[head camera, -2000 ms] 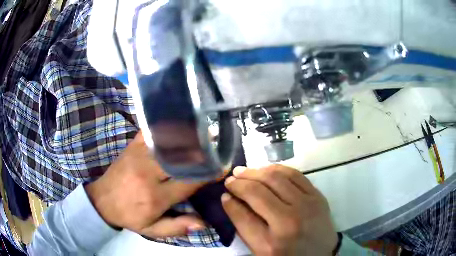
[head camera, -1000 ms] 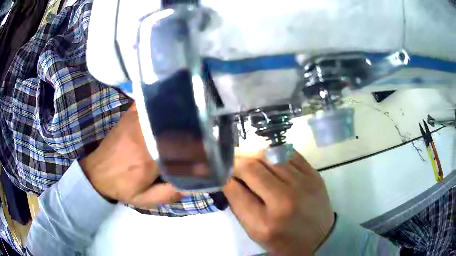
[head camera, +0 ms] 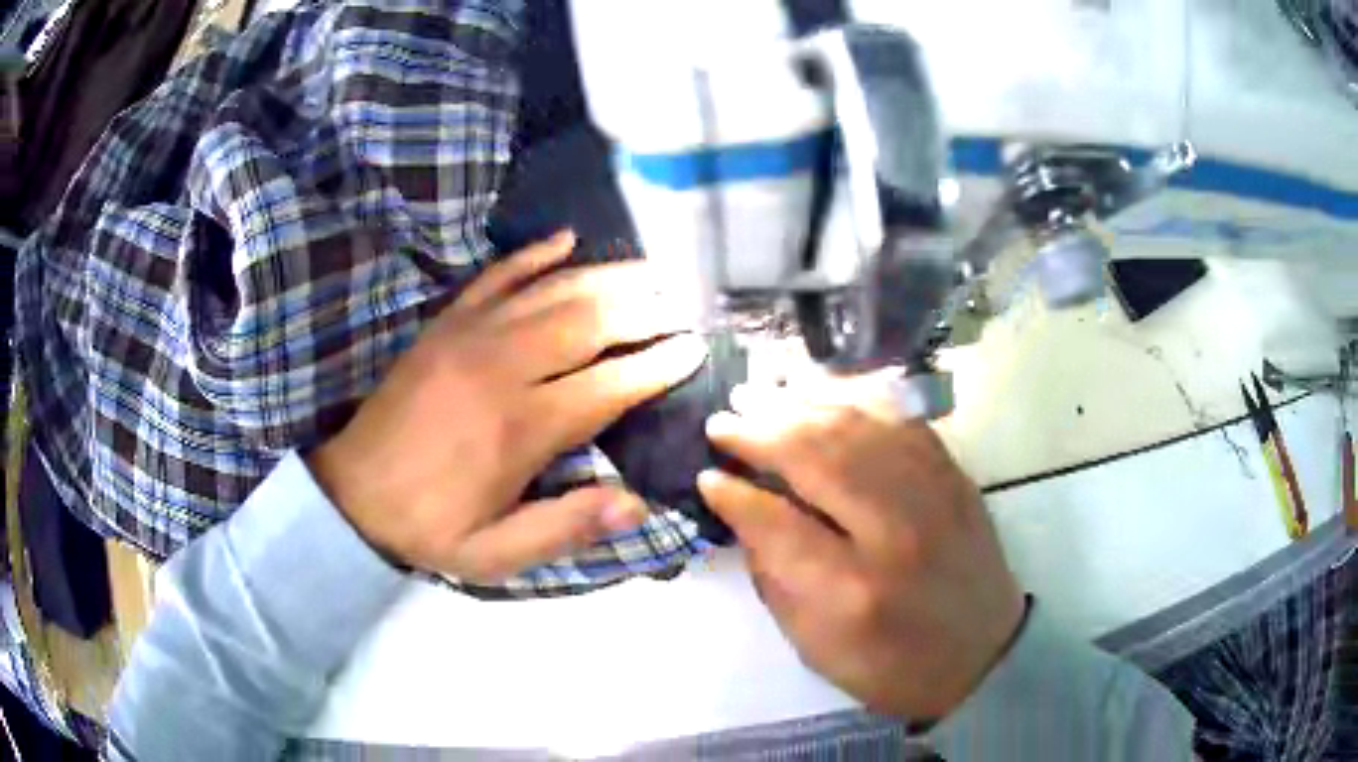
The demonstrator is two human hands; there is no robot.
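Note:
The plaid garment piece (head camera: 142,432) lies bunched left of the white sewing machine head (head camera: 715,90). A dark panel (head camera: 663,447) lies on it, below the blurred needle area. My left hand (head camera: 499,424) rests flat on the dark and plaid cloth, fingers extended and somewhat apart, fingertips close to the presser foot area. My right hand (head camera: 871,551) has its fingertips together at the dark panel's right edge, appearing to pinch it. The chrome guard (head camera: 891,194) hangs right of the needle area. The needle itself cannot be made out.
Snips (head camera: 1278,462) with yellow-red handles lie at the right. A black pad (head camera: 1157,283) and loose threads are on the machine bed. A grey tension knob (head camera: 1072,273) juts from the head. More plaid cloth (head camera: 1281,655) hangs beyond the ribbed table edge (head camera: 1221,596).
The machine head and chrome guard now appear farther right in the view, uncovering my left hand and the dark panel. My left fingers have stretched out flatter over the cloth.

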